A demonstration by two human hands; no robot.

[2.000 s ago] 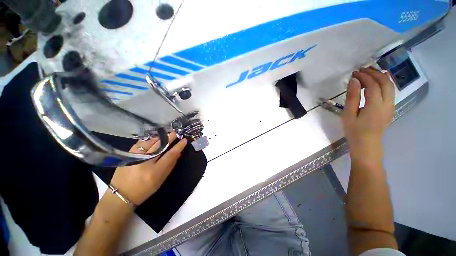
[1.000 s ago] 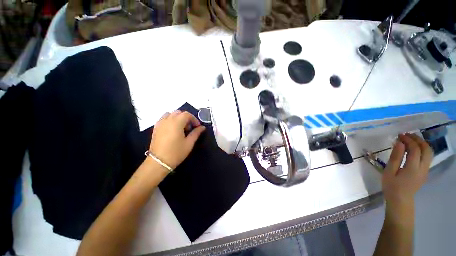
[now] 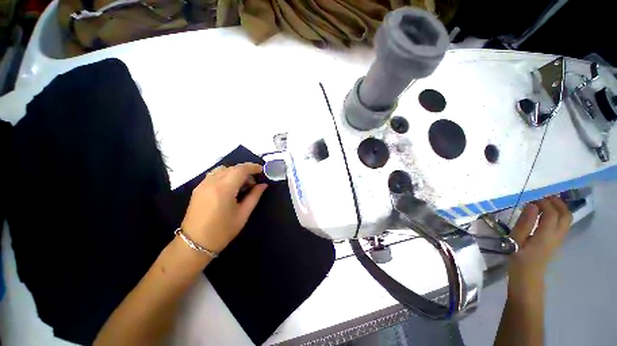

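Observation:
A black fabric panel (image 3: 274, 270) lies on the white table, its right part running to the left end of the white sewing machine head (image 3: 419, 155). My left hand (image 3: 220, 206) is on the panel's upper part, thumb and forefinger pinched together beside a small round metal piece at the head's left face. My right hand (image 3: 543, 233) is at the right, fingers bent at the lower edge of the machine head; what the fingertips touch is hidden. The presser foot area (image 3: 380, 251) shows partly below the head.
Large black cut pieces (image 3: 84, 196) lie at the left of the table. A tan ruffled bundle (image 3: 318, 20) sits behind the machine. A shiny curved metal guard (image 3: 460, 270) sticks out in front. The ruler-marked table edge (image 3: 352, 329) runs along the bottom.
The view has swung left and over the machine head. My left hand has moved from the presser foot to the panel's upper part beside the head's left face. My right hand stays at the right.

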